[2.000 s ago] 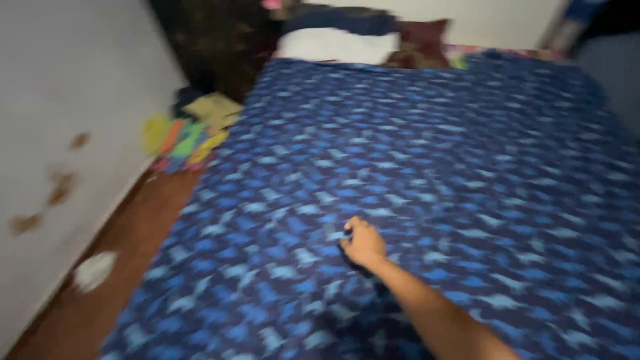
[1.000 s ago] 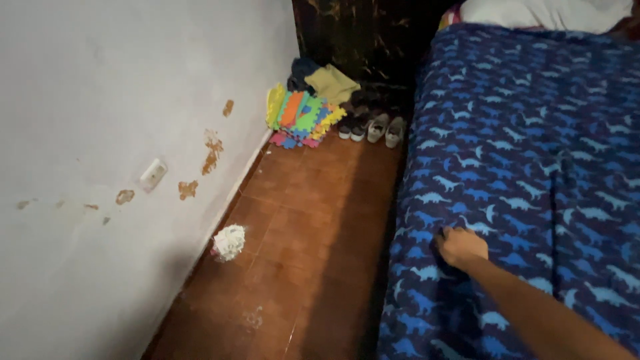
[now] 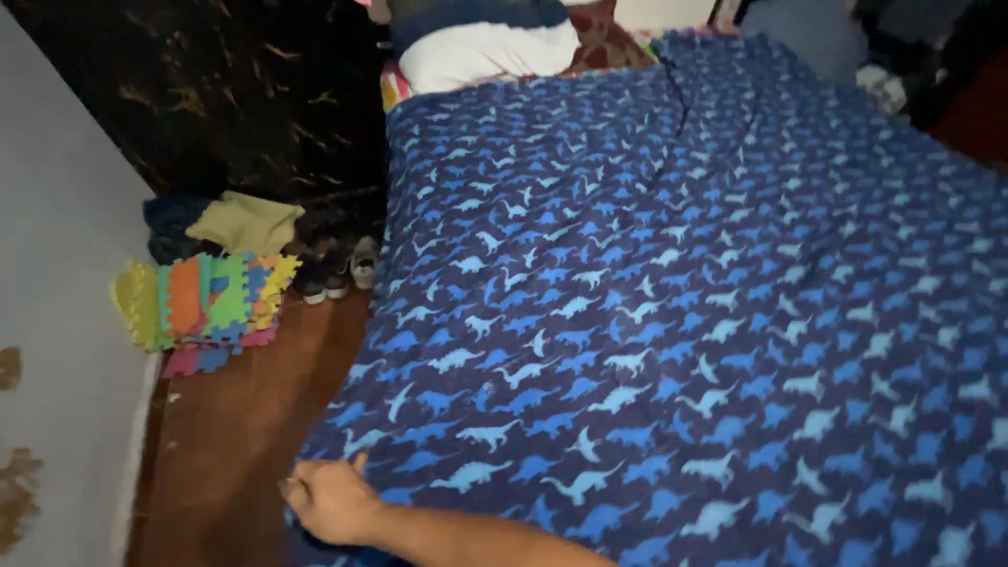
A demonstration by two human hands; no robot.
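A blue blanket with a dinosaur print (image 3: pixel 583 315) covers the bed, with folds near its far right part. My right hand (image 3: pixel 331 502) is at the blanket's left side edge, low in the view, its fingers curled over the cloth and closed on it. The forearm reaches in from the bottom. Part of the cloth under the hand is hidden. My left hand is out of view.
Colourful foam puzzle mats (image 3: pixel 213 303) lie by the wall, with a yellowish cloth (image 3: pixel 248 220) and shoes (image 3: pixel 364 264) nearby. Brown tiled floor (image 3: pixel 236 449) runs between wall and bed. A white pillow (image 3: pixel 488 55) lies at the bed's far end, beside a dark patterned panel (image 3: pixel 236 87).
My right hand, earlier over the top of the blanket, is now at its left side edge. The view has swung left, then back towards the bed.
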